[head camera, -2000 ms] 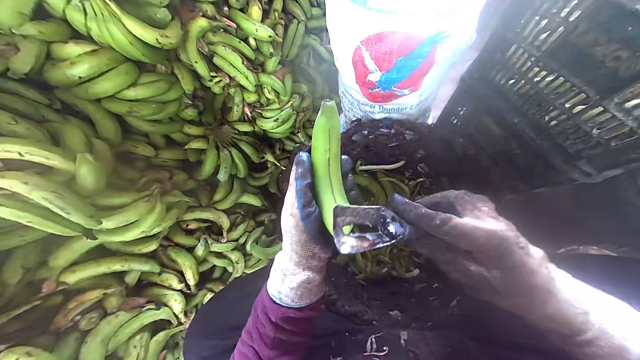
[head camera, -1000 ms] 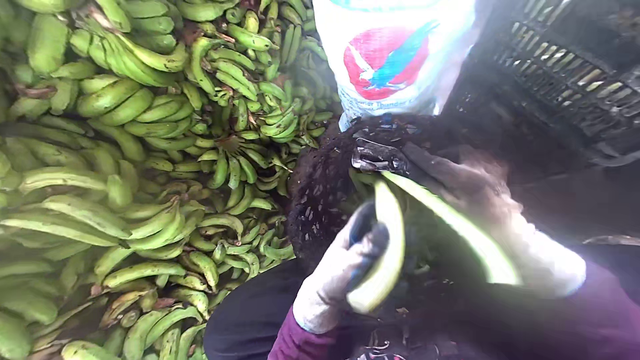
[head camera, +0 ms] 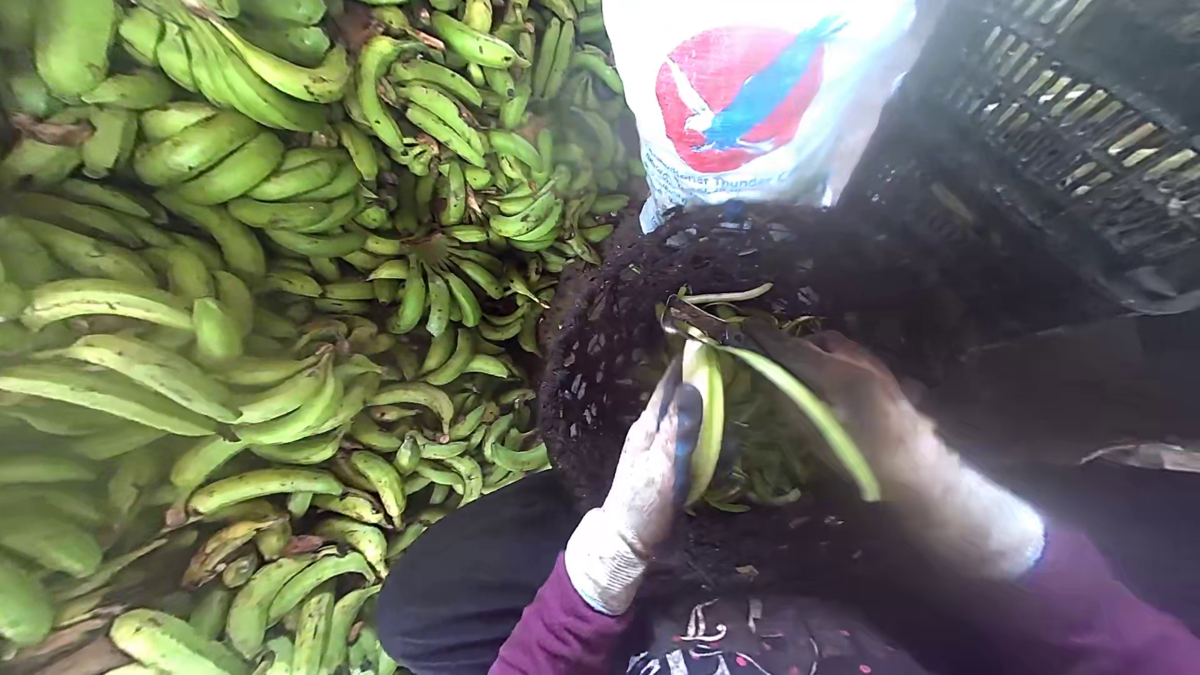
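Note:
My left hand [head camera: 647, 469], in a pale glove with dark stained fingers, holds a partly peeled green plantain [head camera: 705, 412] upright, its pale flesh showing. My right hand [head camera: 844, 384], also gloved and blurred, grips a metal peeler [head camera: 694, 323] at the plantain's top end. From the blade a long green strip of peel [head camera: 816, 412] hangs down to the right. Both hands are over a dark round basket [head camera: 591, 375], which holds green peelings [head camera: 759, 459]. The right fingers are partly lost in shadow.
A large heap of green plantains [head camera: 281, 403] fills the left side. A white woven sack [head camera: 750, 103] with a red and blue print stands behind the basket. A dark slatted plastic crate [head camera: 1059, 122] is at the upper right. My dark-clothed knee [head camera: 469, 581] lies beside the basket.
Two seconds ago the plantain's visible side was green; pale flesh now shows. The peeler has gone from its lower end to its top, and a long peel strip hangs from it.

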